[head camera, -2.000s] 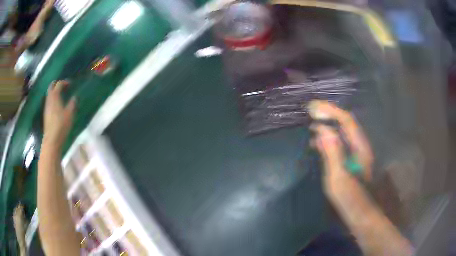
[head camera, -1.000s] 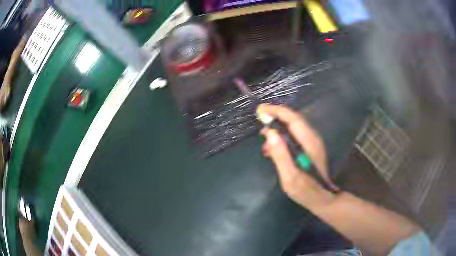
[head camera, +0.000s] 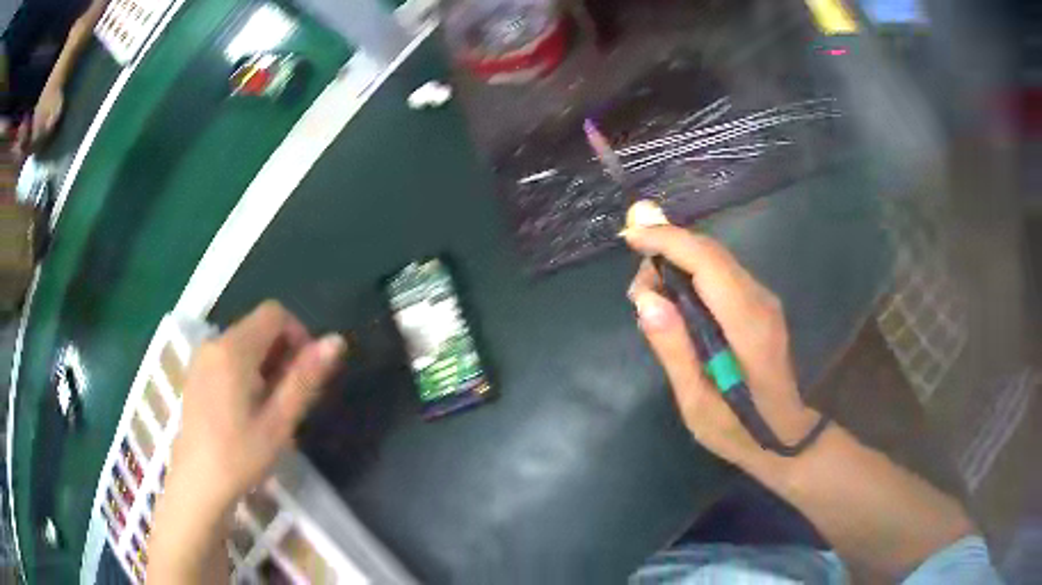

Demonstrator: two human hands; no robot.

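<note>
A black device housing with a green circuit board (head camera: pixel 437 337) lies on the dark mat between my hands. My left hand (head camera: pixel 257 394) is over the white blister tray (head camera: pixel 331 520), left of the housing, fingers apart with nothing visible in them; it is slightly blurred. My right hand (head camera: pixel 720 331) holds the soldering iron (head camera: pixel 699 322) like a pen. The iron has a black handle, green band and cream collar. Its purplish tip points up and left over the dark solder mat (head camera: pixel 640 171), where thin silver wire pieces lie. The tip touches no board.
A red-sided tip cleaner tin (head camera: pixel 509 40) stands at the top, with a small white lump (head camera: pixel 430 94) beside it. A green conveyor (head camera: pixel 160 171) curves along the left, carrying another unit (head camera: pixel 265 77). Another person's hand (head camera: pixel 48 112) shows at the far left.
The housing with its board now lies on the mat, where none lay before. My left hand has come back from the conveyor to above the tray. My right hand still holds the iron.
</note>
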